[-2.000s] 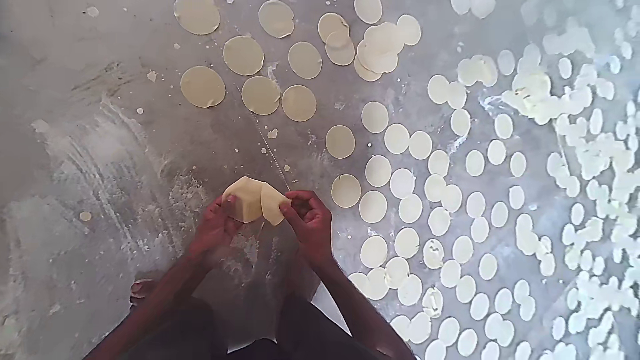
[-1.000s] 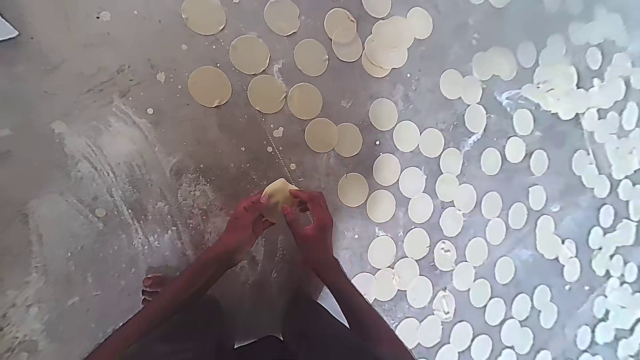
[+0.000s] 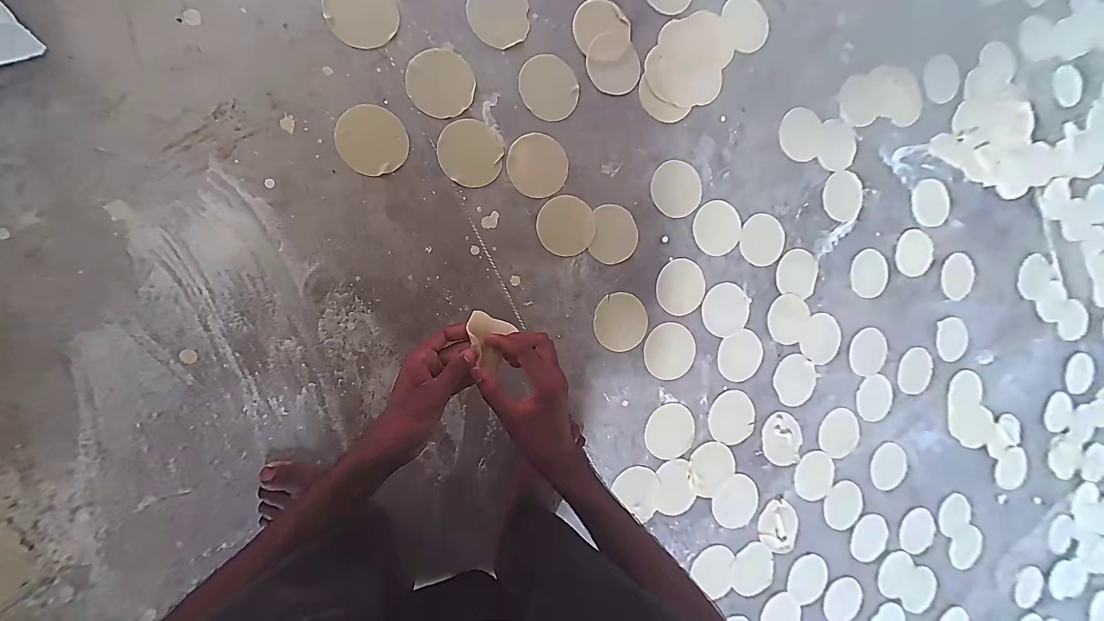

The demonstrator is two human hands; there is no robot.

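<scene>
Between my two hands is a pale, thin dough disc (image 3: pixel 488 328), folded and crumpled, its upper edge standing out above my fingers. My left hand (image 3: pixel 435 366) grips its left side with thumb and fingers. On the right side, my right hand (image 3: pixel 530 379) pinches it, fingertips close to those of the left. Most of the dough's lower part is hidden by my fingers. Up and to the right, two overlapping dough discs (image 3: pixel 565 226) lie on the floor, and a single disc (image 3: pixel 620 322) lies just right of my right hand.
Many pale dough discs (image 3: pixel 669 351) cover the grey floor (image 3: pixel 259 345) on the right, some overlapping. Larger discs (image 3: pixel 371 140) lie at the top. Whitish powdery marks streak the left side. My bare foot (image 3: pixel 289 487) is at lower left, and a white corner (image 3: pixel 15 39) shows at upper left.
Two seconds ago the dough between my hands was spread wider, in overlapping pieces; now it is bunched and my hands are closer together. Two overlapping discs lie up-right of my hands, where one lay before.
</scene>
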